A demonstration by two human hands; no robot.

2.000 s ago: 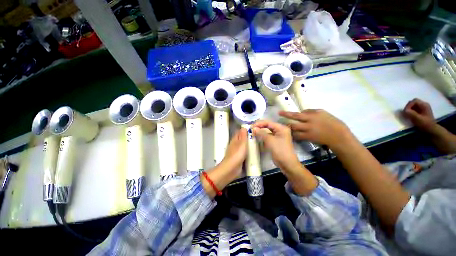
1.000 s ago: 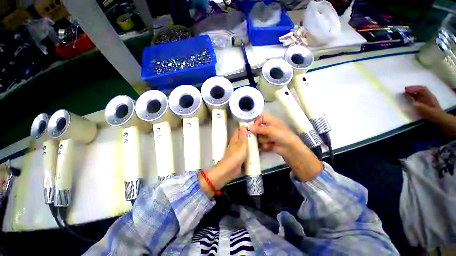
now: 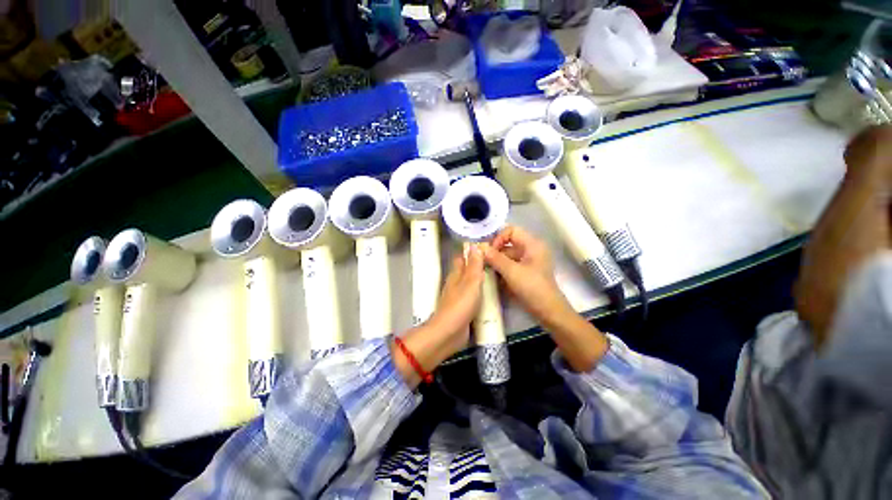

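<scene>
A cream-white hair dryer (image 3: pixel 491 327) is held upright in front of me, its round head with a dark hole at the top and a patterned silver band at the handle's bottom. My left hand (image 3: pixel 454 301) grips the handle from the left, just below the head. My right hand (image 3: pixel 528 271) is at the upper handle from the right, its thumb and fingertips pinched together there. Any small part between the fingertips is too small to tell. The blue parts bin (image 3: pixel 348 134) with silvery bits stands behind the row of dryers.
Several dryers (image 3: pixel 262 317) lie left of my hands; two more (image 3: pixel 577 229) lie right on the white bench (image 3: pixel 685 190). A hammer-like tool (image 3: pixel 478 132) lies beside the parts bin. A second blue bin (image 3: pixel 518 57) and plastic bag (image 3: pixel 618 49) are behind. Another person's arm (image 3: pixel 841 234) is at right.
The other person's hand has left the dryers at right, and an arm now reaches up at the far right. My right fingers have shifted slightly at the handle; my left hand keeps its hold.
</scene>
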